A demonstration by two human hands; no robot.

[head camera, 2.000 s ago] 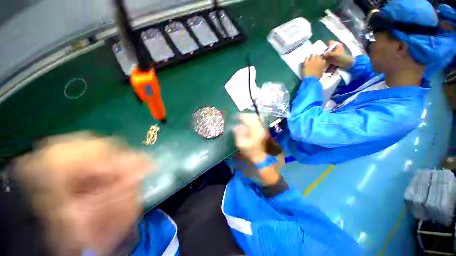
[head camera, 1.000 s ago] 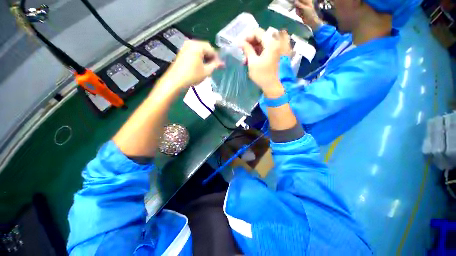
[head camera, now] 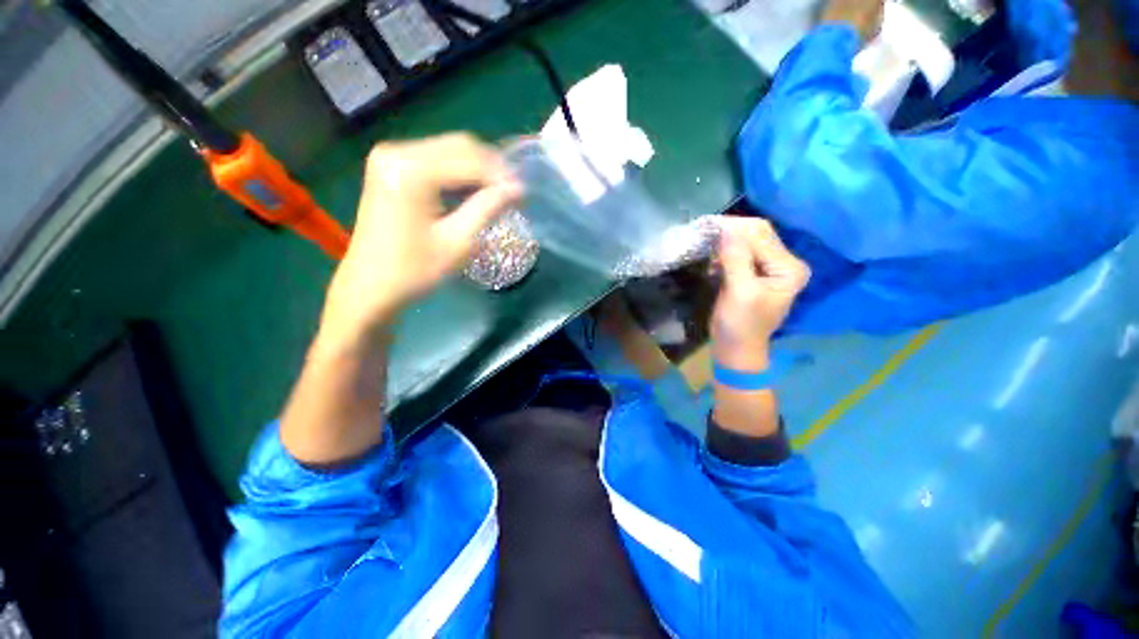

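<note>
My left hand pinches one end of a clear plastic bag between thumb and fingers. My right hand, with a blue strap at the wrist, grips the bag's other end, where silvery screws are gathered inside. The bag is stretched between the hands above the mat's front edge. A round dish of silvery screws stands on the green mat just right of my left hand, partly behind it.
An orange electric screwdriver hangs at left. A black tray with silver frames lies behind. White paper lies beyond the bag. A black parts tray is at lower left. A person in a blue coat sits at right.
The bag has come down and nearer, stretched sideways. My right hand has moved right and down, my left hand left and down. The view has shifted.
</note>
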